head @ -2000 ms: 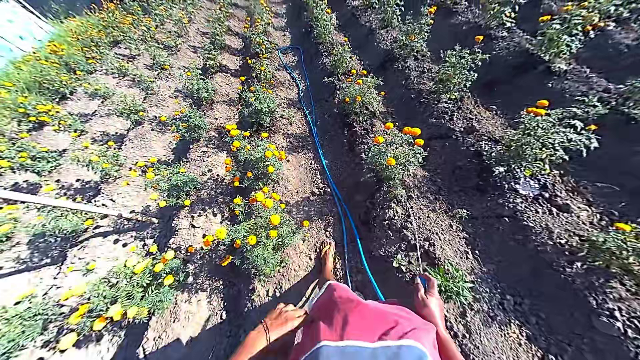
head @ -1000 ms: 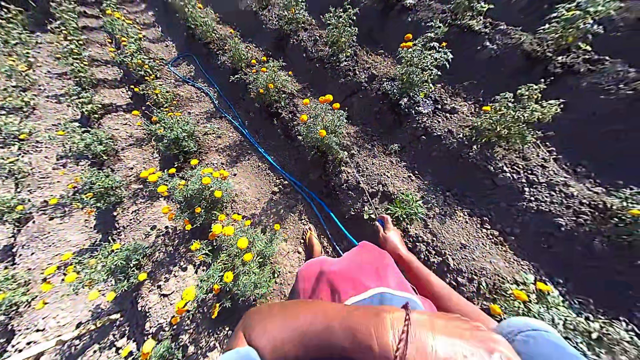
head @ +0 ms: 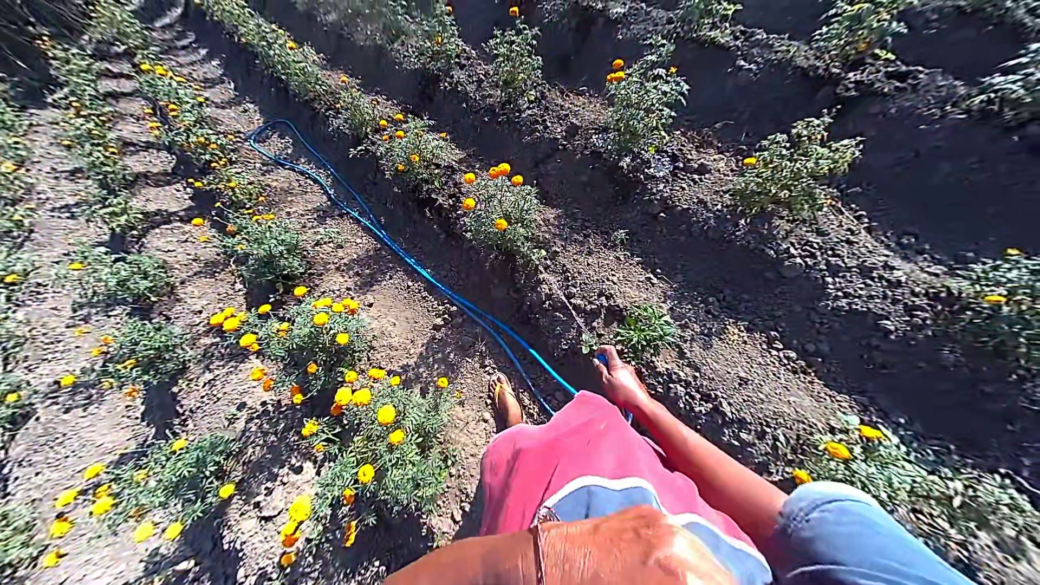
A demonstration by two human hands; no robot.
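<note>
My right hand (head: 619,380) is closed around the end of a blue hose (head: 455,299), low over the soil at the right of my pink garment (head: 561,455). A thin stream of water (head: 567,305) runs from the hose end toward a marigold plant with orange blooms (head: 502,213). Just beside that hand grows a small green plant (head: 646,331). My left hand (head: 626,552), with a dark cord at the wrist, lies across the front of my body at the bottom edge; its fingers are hidden, so its hold cannot be told.
Rows of marigold plants stand on soil ridges, with one yellow-flowered plant (head: 382,443) close to my sandalled foot (head: 505,402). The hose loops away up the furrow at the upper left. Shaded furrows (head: 731,284) lie between the ridges at the right.
My left hand has come from the left side of the garment across the front of my body. My right hand keeps hold of the hose end. The view has turned toward the right.
</note>
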